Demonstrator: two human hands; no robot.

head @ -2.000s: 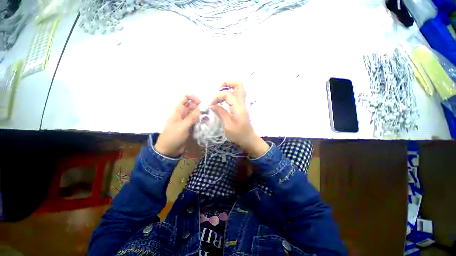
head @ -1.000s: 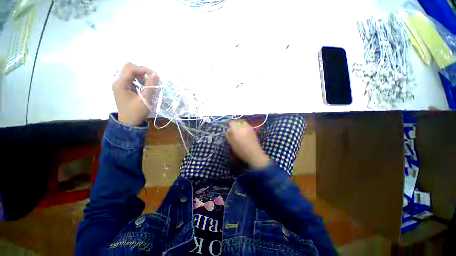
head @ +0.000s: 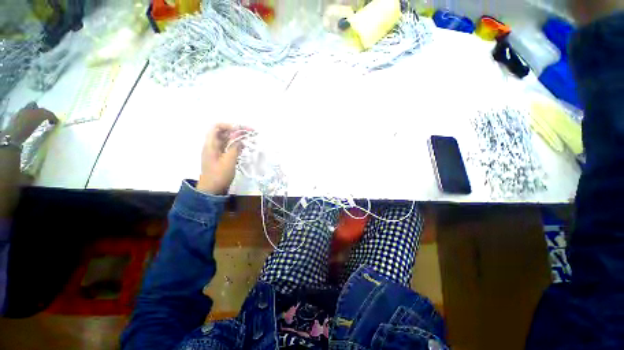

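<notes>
My left hand (head: 220,158) is above the near edge of the white table, its fingers closed on white cable. The tangled white cable (head: 268,179) hangs from it over the table edge, with loose loops above my lap. My right hand is barely in the picture: the right sleeve (head: 602,123) rises along the right side, and only a blurred bit of the hand shows at the top right edge. What its fingers do cannot be seen.
A smartphone (head: 449,165) lies beside a pile of short grey-white pieces (head: 508,154). Yellow strips (head: 555,126) and blue packs (head: 562,81) are at the right. Cable bundles (head: 212,41) and a yellow packet (head: 375,24) lie along the far side. Another person's hand (head: 29,123) is at the left.
My right hand has left the lap and risen to the upper right edge. My left hand still holds the tangle, now further right in view. The view has tilted up, showing more of the far side.
</notes>
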